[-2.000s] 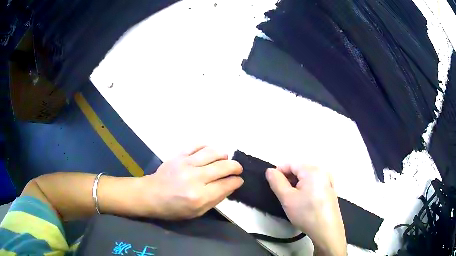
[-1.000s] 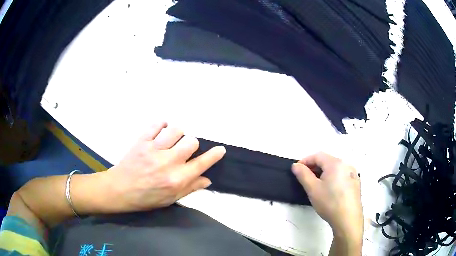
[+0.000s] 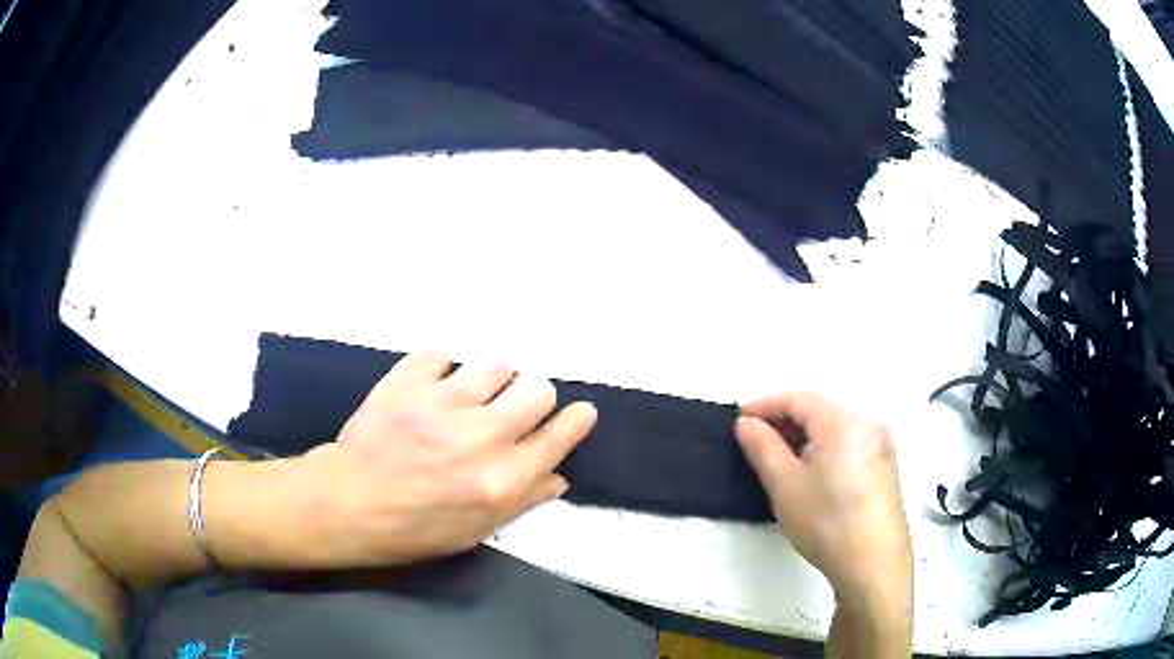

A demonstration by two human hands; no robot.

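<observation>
A black fabric strip lies flat near the white table's front edge, its left end showing beyond my left hand. My left hand lies across the strip's middle, palm down, with the fingers a little apart, pressing on it. My right hand is at the strip's right end, thumb and forefinger pinched together at its upper corner. The part of the strip beneath my left hand is hidden.
Overlapping black stacked strips with jagged ends lie beyond my hands. A tangled pile of narrow black tapes lies at the right, below another ridged black stack. The white table's curved front edge is close to my apron.
The view has turned to the right, so the tape pile shows fully. The strip now lies flat and its left end is exposed. My right hand stays pinched at its right end.
</observation>
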